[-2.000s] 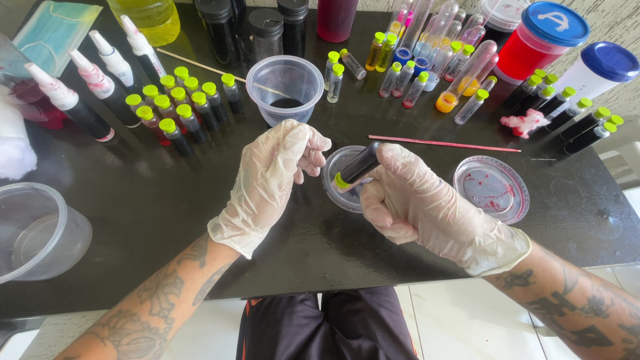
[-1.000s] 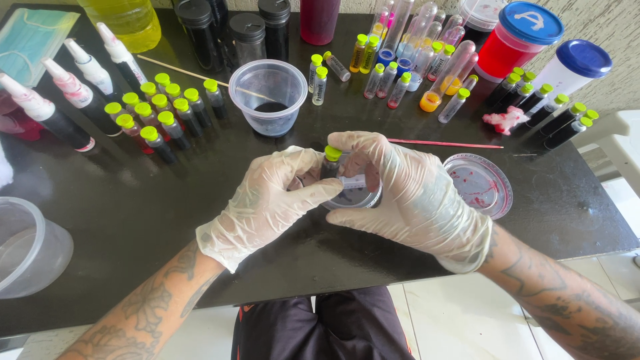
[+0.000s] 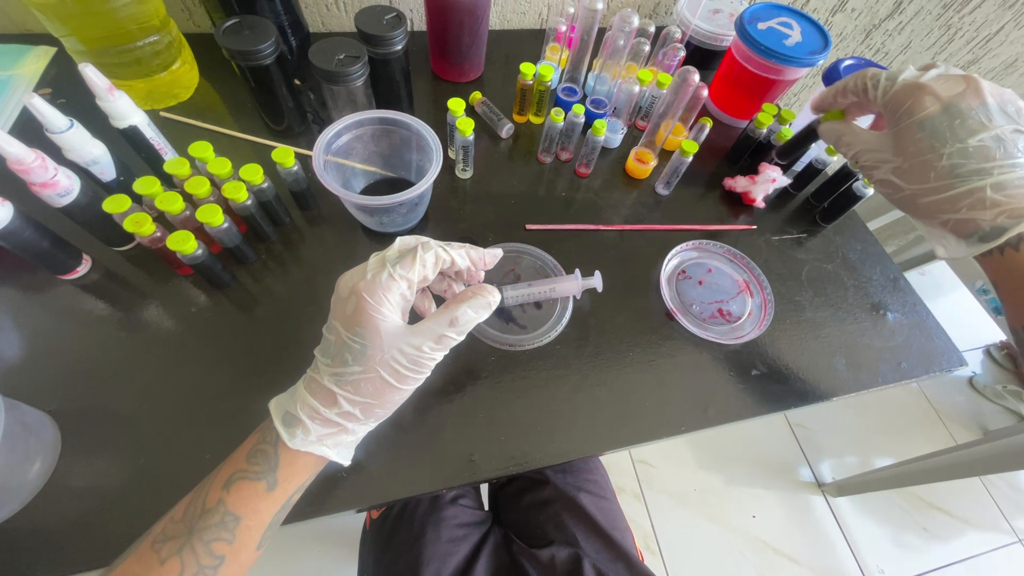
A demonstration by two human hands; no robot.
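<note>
My left hand, in a translucent glove, is near the middle, its fingers on the barrel of a small plastic syringe lying over a round clear lid with dark smears. At the upper right, my gloved right hand grips a dark vial by its green-capped end, above a group of dark green-capped vials. Left of centre, a clear plastic cup holds dark liquid and one end of a wooden stick. A second clear lid has red smears.
Green-capped vials and nozzle bottles stand at the left. Along the back are black-lidded jars, tubes and a blue-lidded red container. A pink stick and red-stained cotton lie on the black table.
The right hand has moved from the middle to the upper right with a dark vial. The left hand, beside it over the lid before, now has its fingers on the syringe.
</note>
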